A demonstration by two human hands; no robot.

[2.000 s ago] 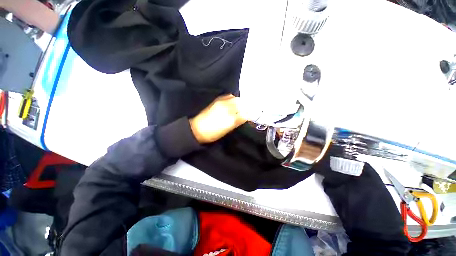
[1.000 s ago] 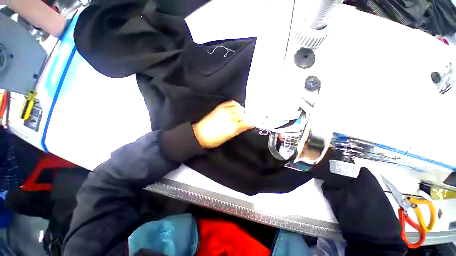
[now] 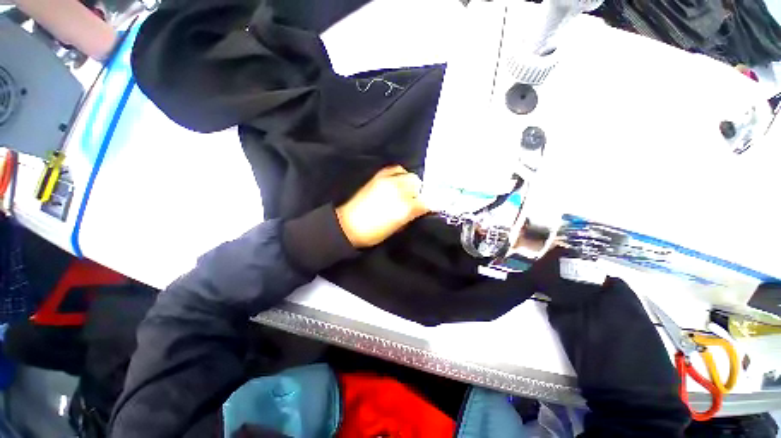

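The black garment piece lies bunched on the white table, left of and under the sewing machine. A pale loose thread end lies on it. My left hand rests on the cloth just left of the presser foot area, fingers bent together with fingertips at the cloth; the fingertips are partly hidden by glare and machine parts. My right hand is hidden behind the machine head; only its dark sleeve shows, coming in from the lower right.
Snips with red and orange handles lie at the right. A ruler strip runs along the near edge. A yellow-and-black tool lies far left. A bare arm shows at upper left. Dark cloth heaps lie behind the machine.
The view has shifted slightly. My left hand stays beside the needle area, and the cloth lies almost the same. The machine's shiny curved guard appears smaller and changed in shape.
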